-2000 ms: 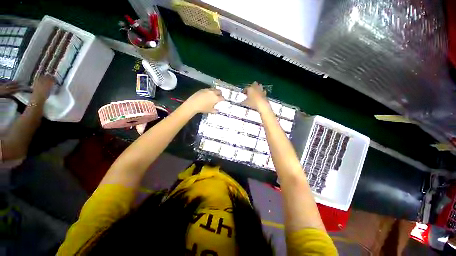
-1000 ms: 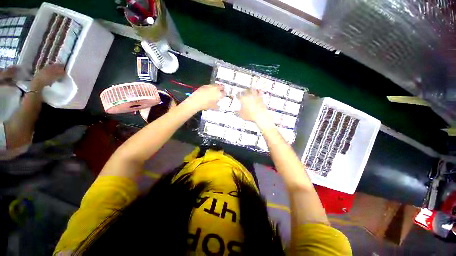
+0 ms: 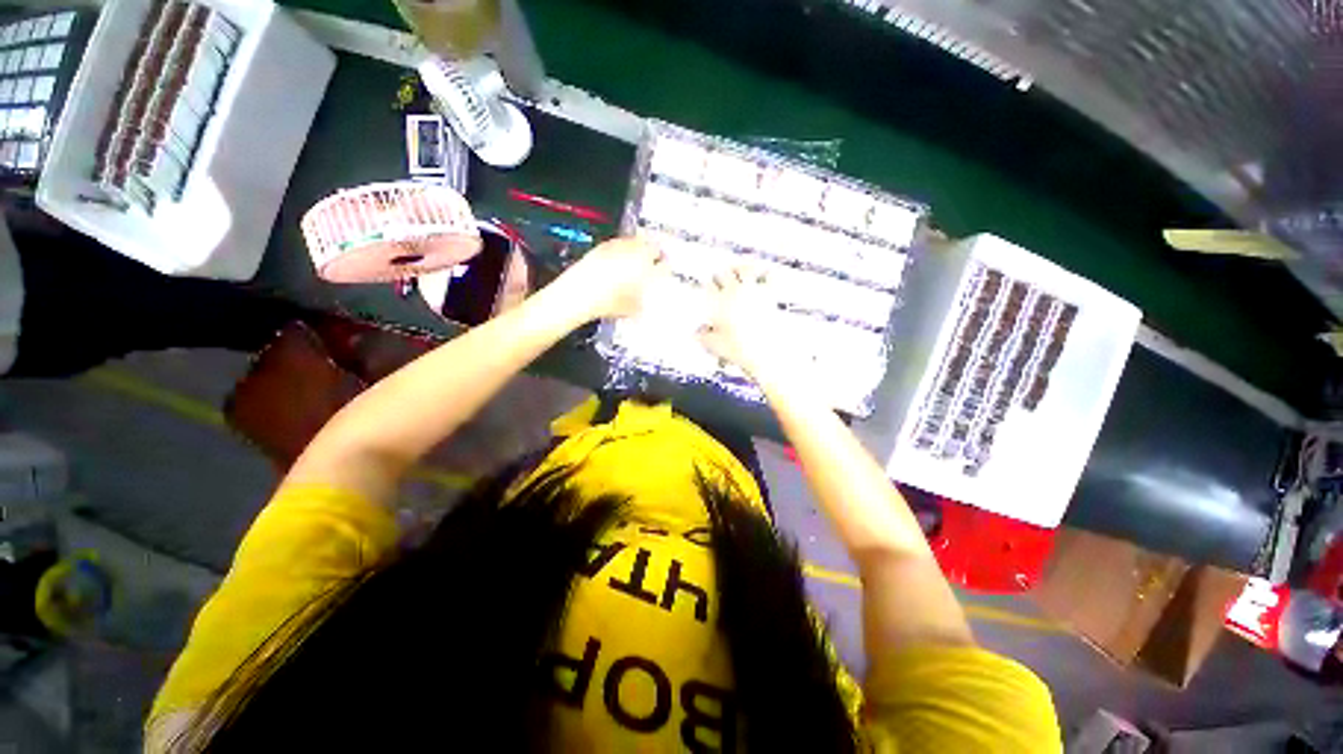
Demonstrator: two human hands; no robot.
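Observation:
A clear blister tray (image 3: 901,317) lies in front of me, its rows of pockets filled with bright, overexposed white pieces (image 3: 825,243). My left hand (image 3: 622,280) is over the tray's left part, fingertips low at the pieces. My right hand (image 3: 732,317) is just right of it over the lower middle rows, fingers spread a little. Glare hides whether either hand holds a piece. A white plastic bin (image 3: 1083,368) at the right holds several rows of dark brown parts on edge (image 3: 994,368).
A pink round fan (image 3: 390,233), a dark phone on a pinkish stand (image 3: 479,280), a small white fan (image 3: 479,111) and red and blue pens (image 3: 557,205) lie left. Another white bin (image 3: 258,148) stands far left. Clear ridged trays (image 3: 1178,103) are upper right.
Both hands have moved from the tray's top row to its lower rows. The whole view has shifted, and the neighbour's hands at the far left bin are out of view.

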